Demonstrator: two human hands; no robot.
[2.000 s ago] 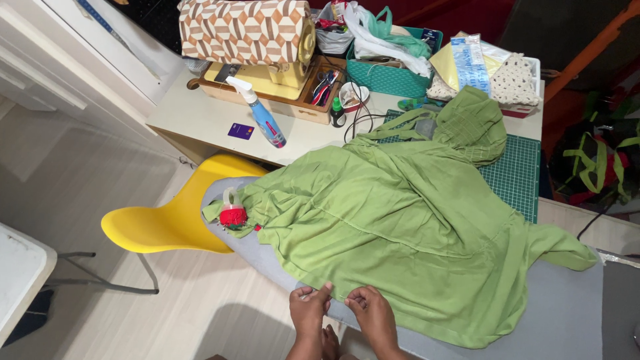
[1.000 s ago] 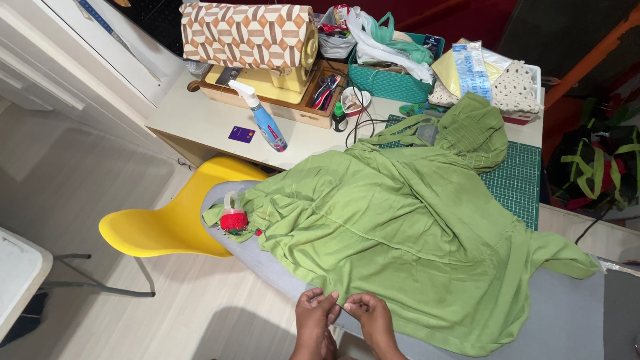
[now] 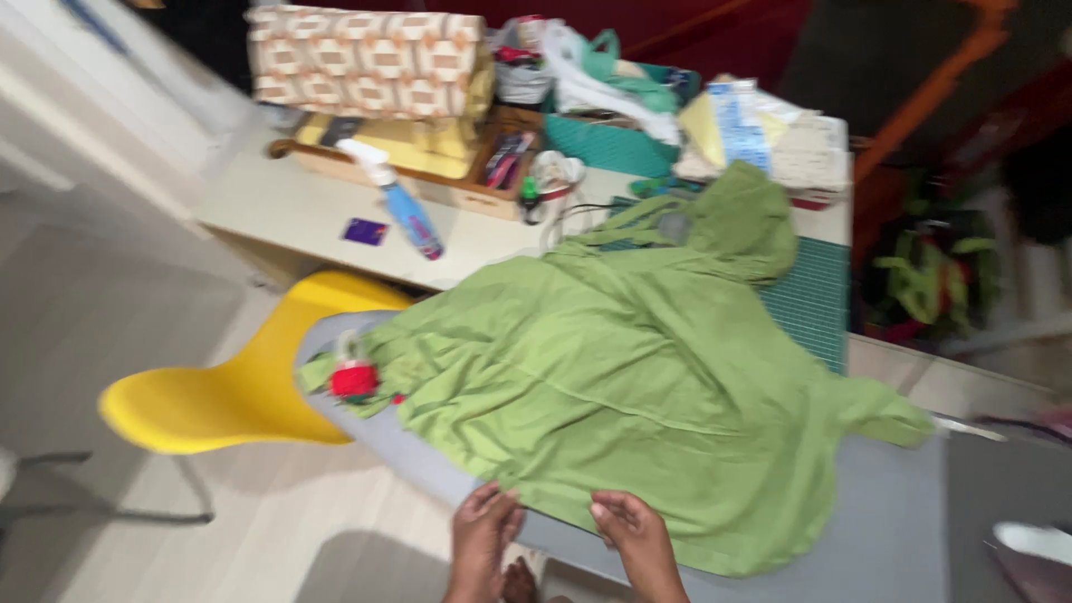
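Note:
A green hooded garment (image 3: 620, 360) lies spread over a grey ironing board (image 3: 888, 502), its hood toward the table. My left hand (image 3: 487, 532) is at the garment's near edge, thumb and fingers close together at the fabric; blur hides whether they pinch it. My right hand (image 3: 632, 536) is farther right along the same edge, thumb near the curled fingers, and its grip on the cloth is unclear. A red pincushion (image 3: 354, 378) with a pale strap rests on the garment's left end, with a small red item (image 3: 399, 399) beside it.
Behind stands a white table (image 3: 276, 201) with a covered sewing machine (image 3: 368, 67), a spray bottle (image 3: 410, 218), a purple card (image 3: 364, 231), a teal basket (image 3: 607, 146) and a green cutting mat (image 3: 808, 293). A yellow chair (image 3: 226, 402) is at the left, against the board's tip.
My hands have moved apart along the garment's near edge; one second ago they were closer together. The garment and the pincushion lie as before.

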